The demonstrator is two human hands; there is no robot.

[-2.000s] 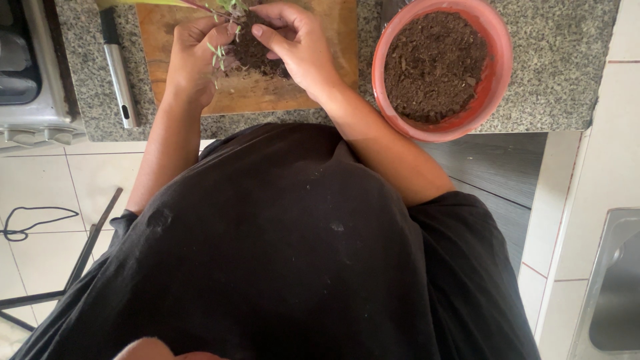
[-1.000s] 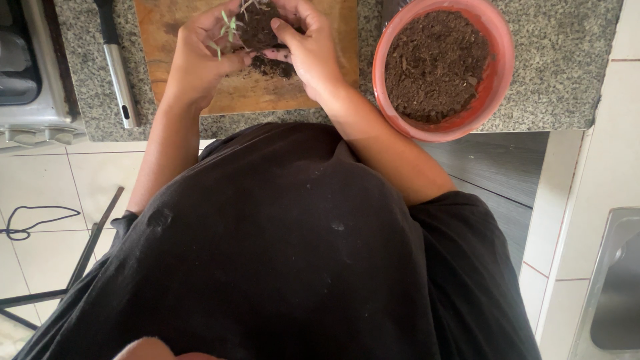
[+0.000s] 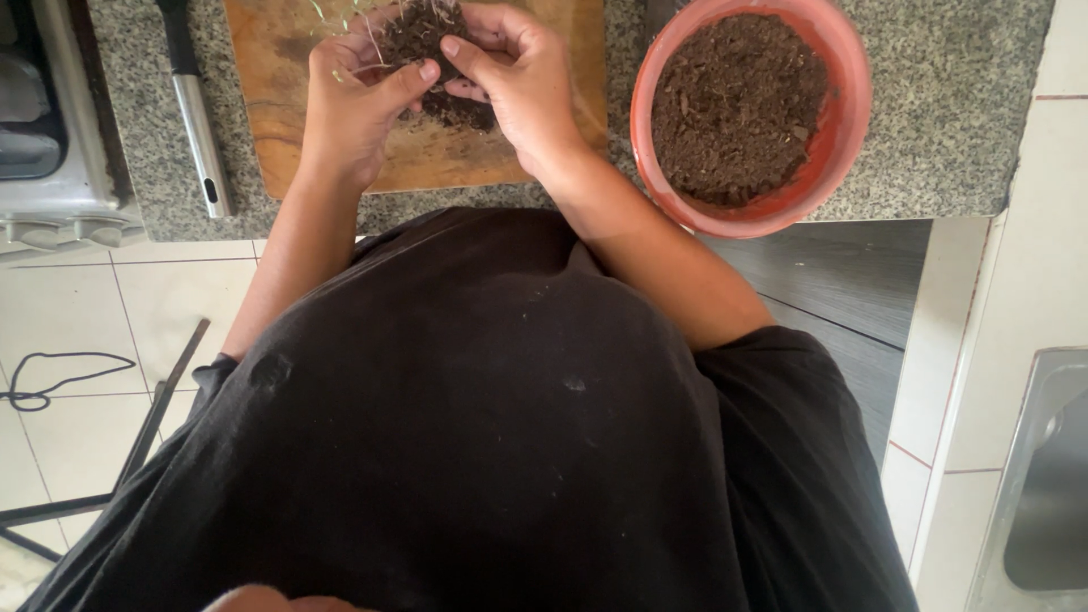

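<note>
Between my two hands is a clump of dark soil with roots (image 3: pixel 418 41), held at the top edge of the view. My left hand (image 3: pixel 361 93) grips its left side, thumb at the lower edge, and thin green stems (image 3: pixel 361 25) trail over those fingers. On the other side my right hand (image 3: pixel 523 76) presses its thumb on the clump. Loose soil (image 3: pixel 459 110) lies under the hands on a wooden board (image 3: pixel 425 174). To the right stands a reddish plastic pot (image 3: pixel 850 93) with brown soil (image 3: pixel 735 110) in it. The upper part of the plant is cut off by the frame.
A utensil with a metal handle (image 3: pixel 200 144) lies on the granite counter (image 3: pixel 935 110), left of the board. A stove (image 3: pixel 51 170) adjoins the counter at the left. A steel sink (image 3: pixel 1045 484) is at the lower right. Black bars (image 3: pixel 153 425) and a cord (image 3: pixel 72 354) are at floor level.
The hands have turned the soil clump, and the long leaf seen at the top left two seconds ago is out of view. The pot and the utensil have not moved.
</note>
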